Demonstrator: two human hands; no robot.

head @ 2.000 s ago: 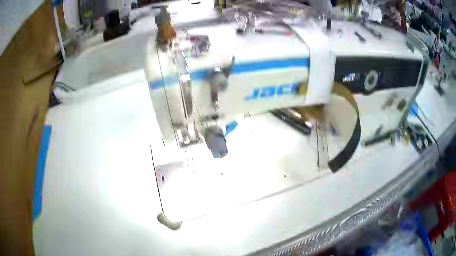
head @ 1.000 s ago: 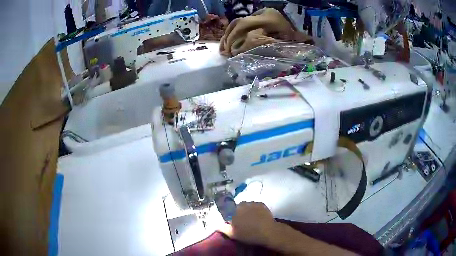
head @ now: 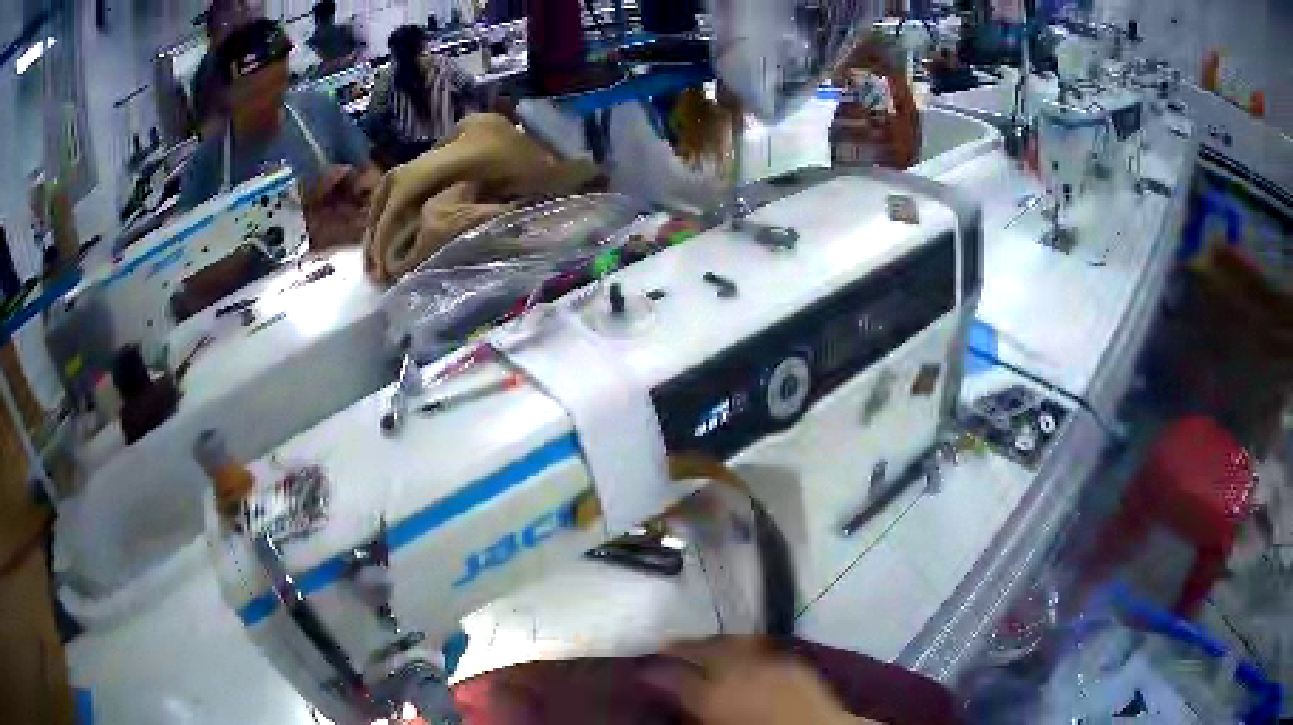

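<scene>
Maroon fabric [head: 879,690] lies at the bottom edge, in front of the sewing machine arm, with a brighter red part at its left end. My right hand [head: 759,687] is blurred and cut off by the bottom edge. It rests on the fabric; whether its fingers grip the cloth cannot be told. My left hand is out of the picture. The white sewing machine [head: 426,489] has a blue stripe and a black control panel [head: 851,347]. Its needle area is cut off at the bottom left. A tan-and-black strap [head: 773,545] hangs under the arm.
A white band [head: 603,425] wraps the machine arm. Slim dark tools [head: 645,550] lie beneath it. Behind are tan cloth [head: 468,184], clear plastic, another machine [head: 185,255] and a person [head: 262,121]. A red stool [head: 1184,496] and blue basket rim [head: 1191,637] stand at the right.
The view has turned right, so the machine appears further left and its needle area drops to the bottom edge. The maroon fabric and right hand, absent at first, now lie at the bottom centre.
</scene>
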